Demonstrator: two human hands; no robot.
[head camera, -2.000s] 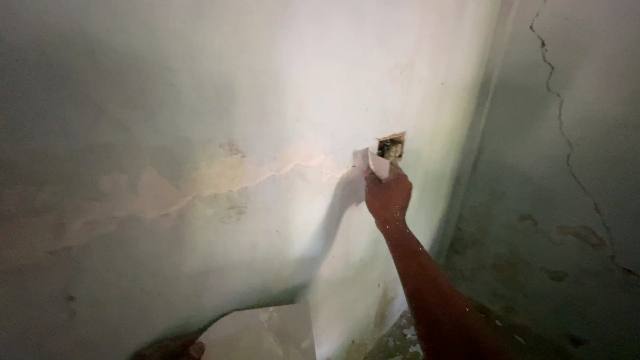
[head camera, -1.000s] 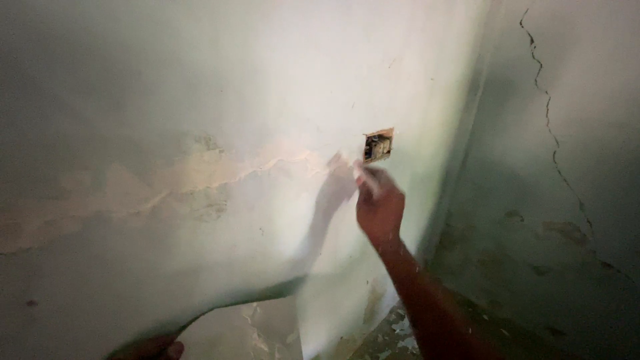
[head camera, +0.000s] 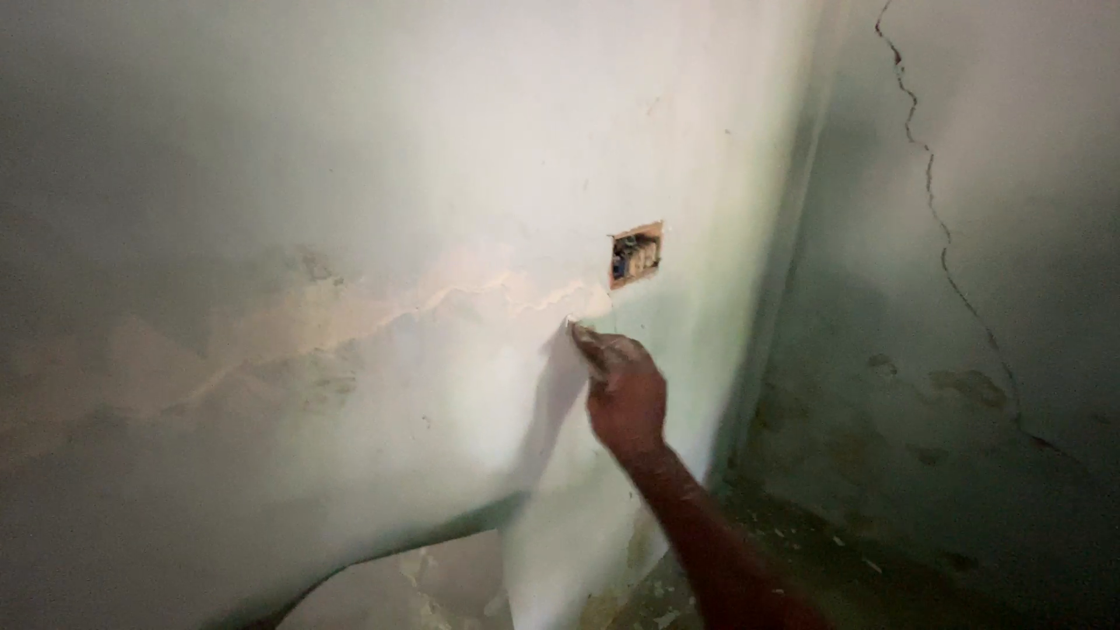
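Note:
My right hand (head camera: 626, 394) is closed with its fingertips at the wall (head camera: 472, 201), just below and left of an open electrical box (head camera: 636, 254) with its wiring exposed. Between the fingertips only a small pale tip (head camera: 570, 323) of a thin flat piece shows; the fingers hide the rest. A ragged, peeling band of plaster (head camera: 394, 317) runs leftward from near the fingertips. Of my left hand (head camera: 260, 623), only a dark sliver is visible at the bottom edge, and what it holds or touches is hidden.
On the right, the adjoining wall (head camera: 875, 289) meets this one at a corner and has a long, jagged crack (head camera: 945, 254) and stained patches. Pale flecks (head camera: 873, 566) lie low at the right. The arm's shadow falls on the wall.
My right hand has moved down from beside the electrical box, and the pale piece shows less than before. My left hand has sunk almost out of view.

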